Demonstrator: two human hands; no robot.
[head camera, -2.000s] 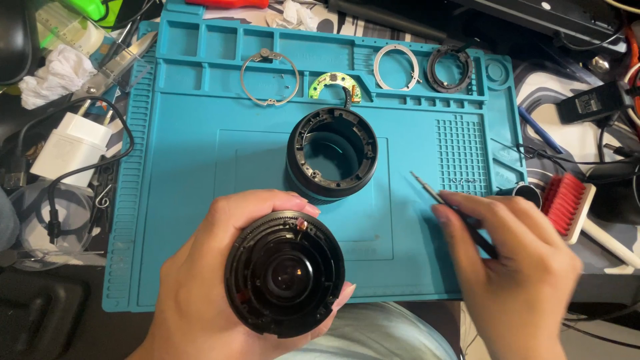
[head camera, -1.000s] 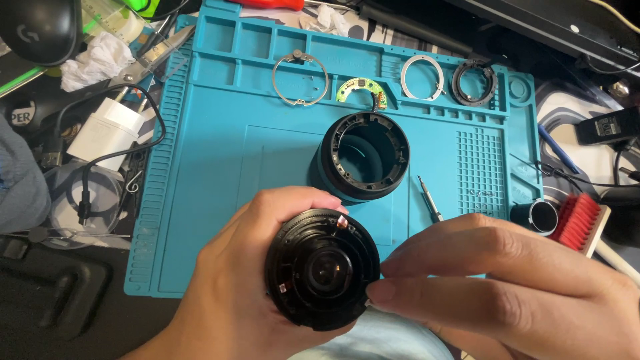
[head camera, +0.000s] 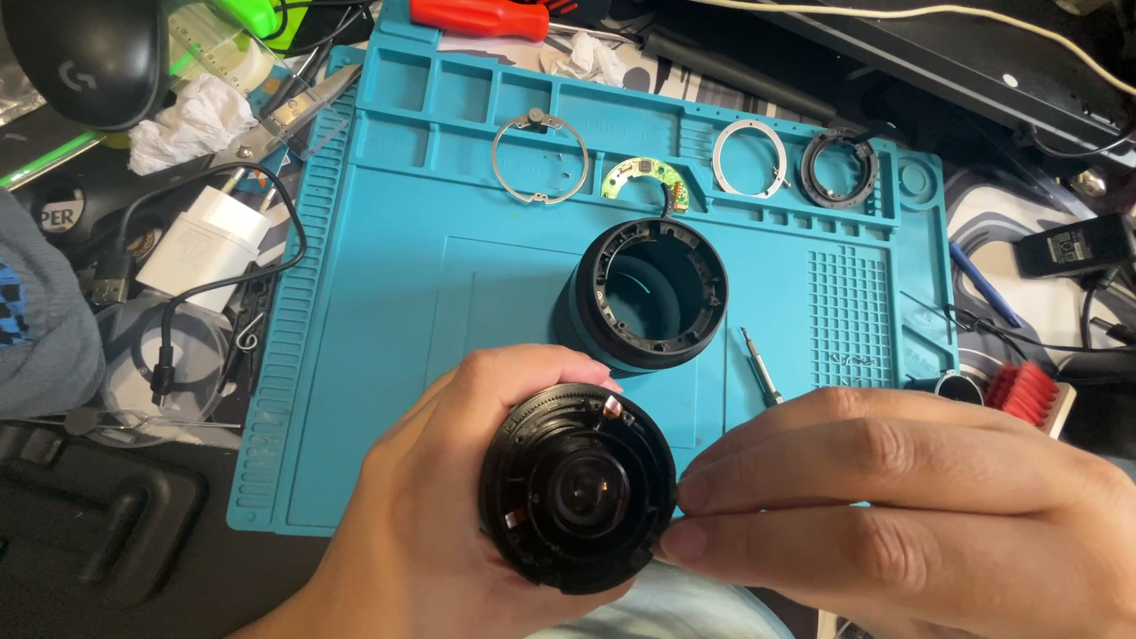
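My left hand (head camera: 444, 497) grips a black camera lens barrel (head camera: 579, 488), its round open end and inner glass facing up. The fingertips of my right hand (head camera: 887, 497) touch the right rim of that barrel; whether they pinch it or a small part is hidden. Behind it a hollow black lens housing (head camera: 652, 293) stands on the teal silicone work mat (head camera: 373, 355). A small screwdriver (head camera: 761, 364) lies on the mat by my right fingers. Along the mat's top sit a thin metal ring (head camera: 497, 169), a curved green circuit board (head camera: 641, 177), a silver ring (head camera: 717, 160) and a black ring (head camera: 812, 169).
Small screws (head camera: 852, 359) lie on the mat's grid. A red brush (head camera: 1021, 395) and a black power adapter (head camera: 1074, 247) are at the right. Left of the mat are a white charger (head camera: 204, 248), a black cable, scissors (head camera: 293, 115) and a computer mouse (head camera: 84, 58). A red-handled screwdriver (head camera: 479, 18) lies beyond.
My right hand has let go of the small screwdriver, which now lies on the mat, and has moved left to the barrel's rim. My left hand still holds the barrel.
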